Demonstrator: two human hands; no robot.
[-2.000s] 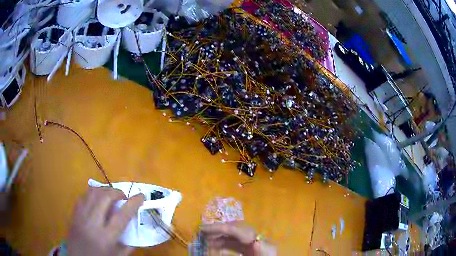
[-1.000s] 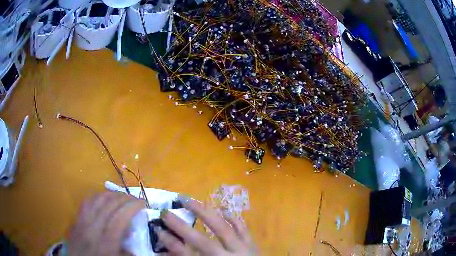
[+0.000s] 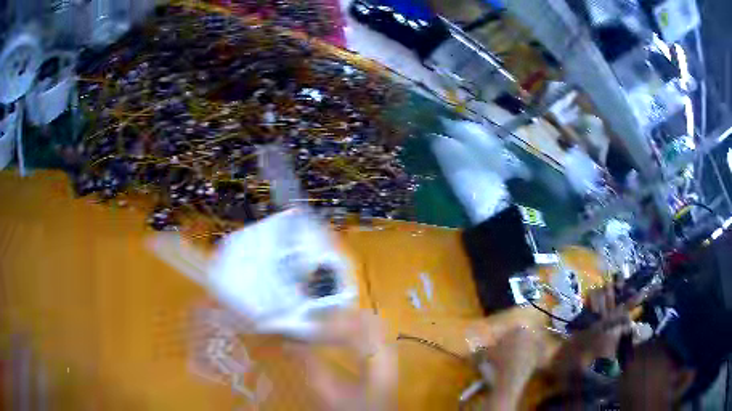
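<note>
A white camera housing point(image 3: 277, 261) with a dark round lens area is held above the tabletop, in front of the module pile. Blurred pale antennas point left and up from it. What appears to be my right hand point(image 3: 349, 361) grips its lower edge from below; the fingers are smeared by motion. My left hand cannot be made out. The large tangled pile of camera modules point(image 3: 241, 120), with yellow wires, lies behind the housing. A loose translucent pile of small parts point(image 3: 229, 357) lies at the lower left of it.
A black box point(image 3: 498, 257) stands right of the housing. Small pale pieces point(image 3: 419, 290) and a thin dark lead point(image 3: 433, 345) lie on the orange tabletop point(image 3: 72, 289). Another person's hands point(image 3: 518, 345) seem to reach in from the right. White camera bodies point(image 3: 52, 88) stand at upper left.
The view has swung right, so the pile and black box sit further left. The housing was worked on low between both hands; now it is raised, in one visible hand, its antennas showing.
</note>
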